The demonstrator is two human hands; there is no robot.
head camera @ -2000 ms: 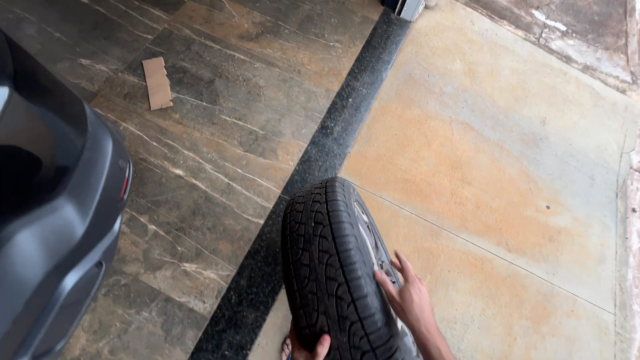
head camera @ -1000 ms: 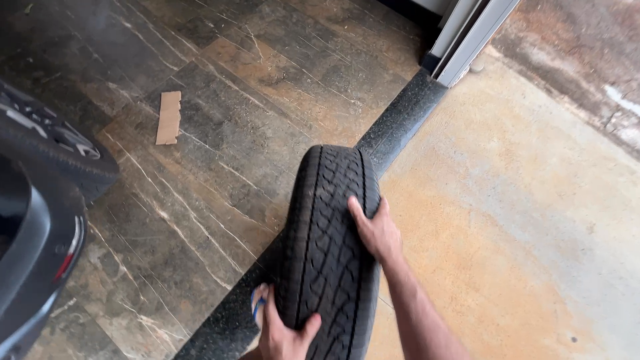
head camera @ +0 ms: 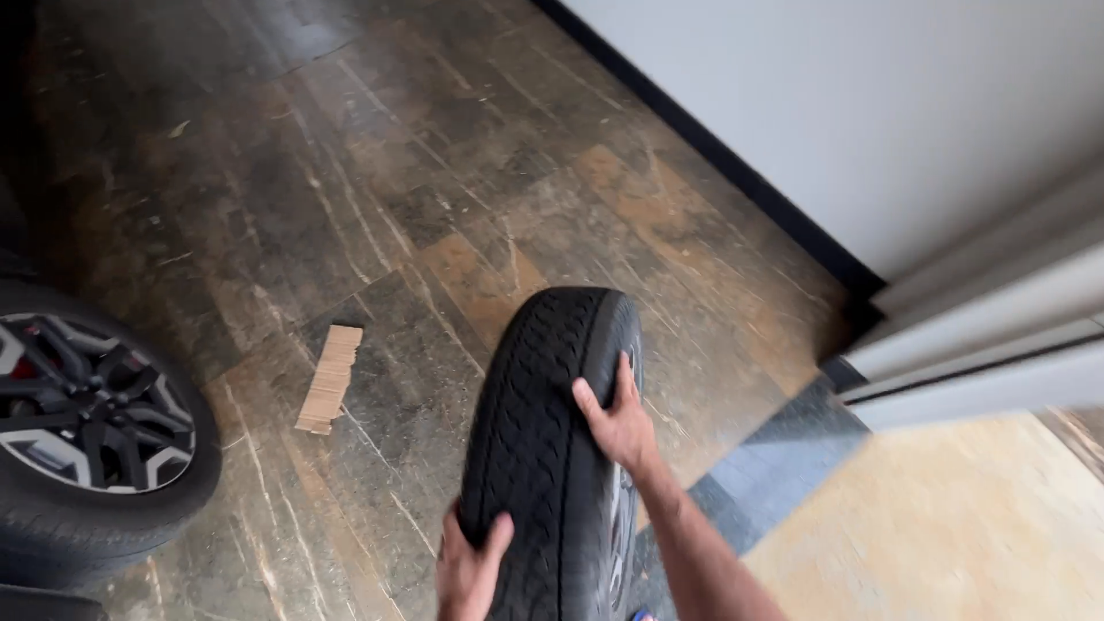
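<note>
An upright black car wheel with a treaded tyre (head camera: 539,431) stands in the lower middle, its tread facing me and its silver rim partly showing on the right side. My left hand (head camera: 470,556) grips the tyre's lower left edge, thumb over the tread. Higher up, my right hand (head camera: 617,418) clasps the right edge, with the thumb on the tread and the fingers at the sidewall. The bottom of the wheel is out of frame.
A parked car's mounted wheel (head camera: 99,401) is at the left. A torn cardboard strip (head camera: 330,379) lies on the tiled floor (head camera: 414,172). To the right are a white wall (head camera: 828,112) with dark skirting, a door frame (head camera: 992,371) and a dark stone threshold (head camera: 776,466).
The wheel has moved over the dark threshold onto the tiled floor, with both hands on it. My right hand, open beside the rim two seconds ago, now grips the tyre. The view has shifted towards the wall.
</note>
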